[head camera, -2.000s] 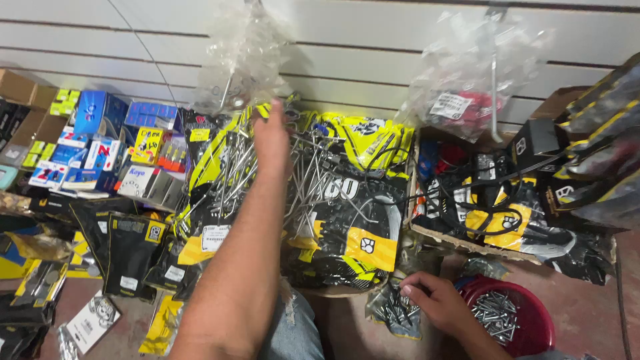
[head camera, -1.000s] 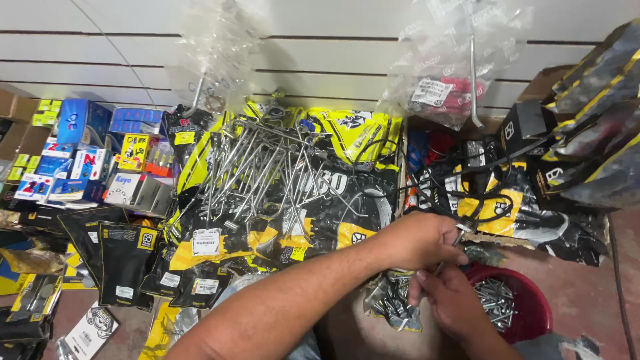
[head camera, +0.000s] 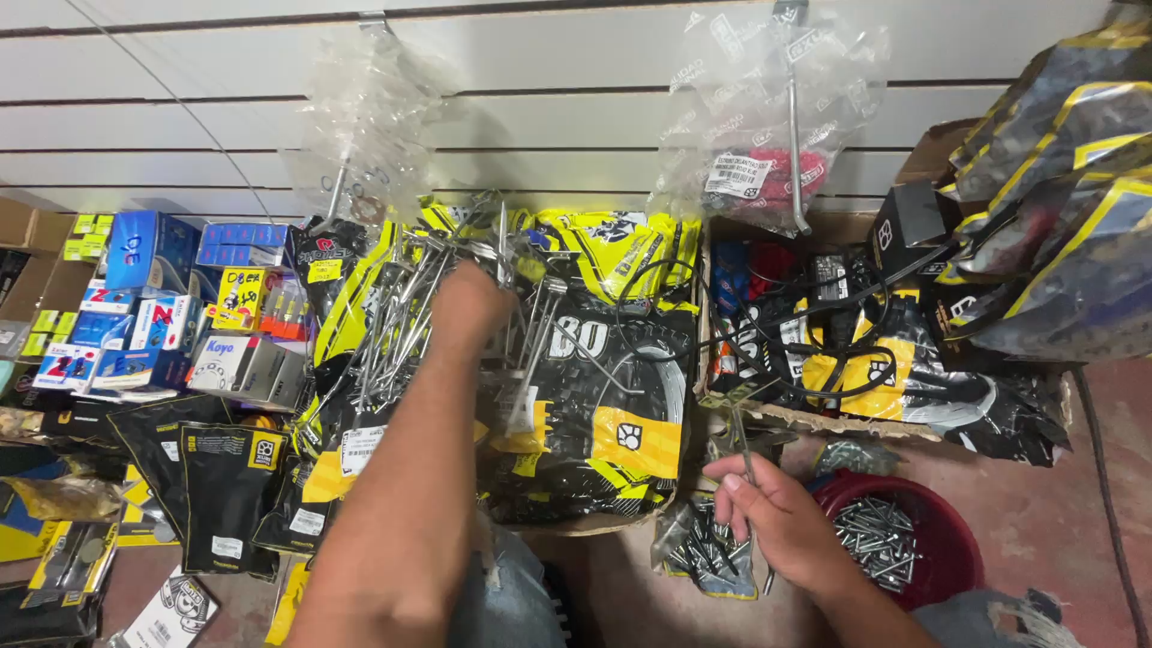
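My left hand reaches into a pile of metal display hooks lying on black and yellow packages; its fingers are hidden, so its grip cannot be seen. My right hand pinches a thin metal rod that stands roughly upright. Left of that hand, a clear bag of screws lies on the floor. To its right is a dark red bowl holding many screws. A loose hook lies across the packages.
White slatwall stands behind, with plastic bags on hooks. Small parts boxes and black pouches are at left. A cardboard box with packages and black cable sits at right, beside hanging packages.
My left hand has moved from beside my right hand back to the hook pile. My right hand now holds the rod up, apart from the left.
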